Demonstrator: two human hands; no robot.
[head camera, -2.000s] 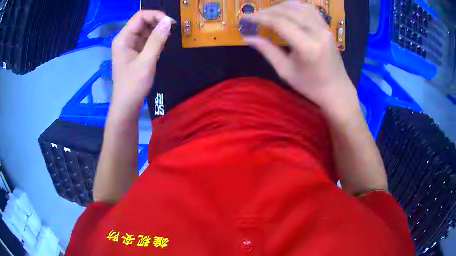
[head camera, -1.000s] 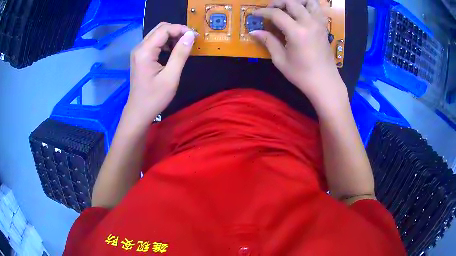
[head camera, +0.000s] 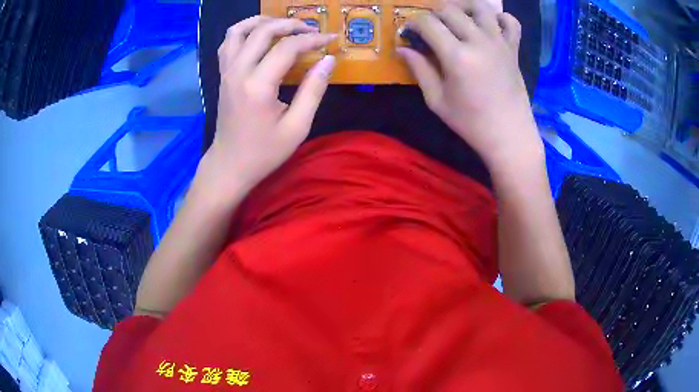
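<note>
The orange fixture (head camera: 383, 70) lies on the dark-trousered thighs, its far part cut off by the top edge. A blue-grey lens holder underside (head camera: 360, 31) sits in a middle nest of the near row. Another lens holder shows partly in the nest to its left, under the fingers of my left hand (head camera: 264, 92). That hand's thumb and fingers are apart over the fixture. My right hand (head camera: 479, 84) is at the nest to the right, its thumb and fingers around a small dark lens assembly (head camera: 412, 38), partly hidden by the fingers.
Blue stools (head camera: 126, 172) stand on both sides. Black component trays are stacked at far left, lower left (head camera: 96, 256) and lower right (head camera: 628, 268). A lens tray (head camera: 613, 65) with rows of dark parts lies on the upper right stool. White items lie at the lower left edge.
My left hand has moved from beside the fixture to over its left nest. My right hand has moved from the middle nest to the one on its right, now with a dark part.
</note>
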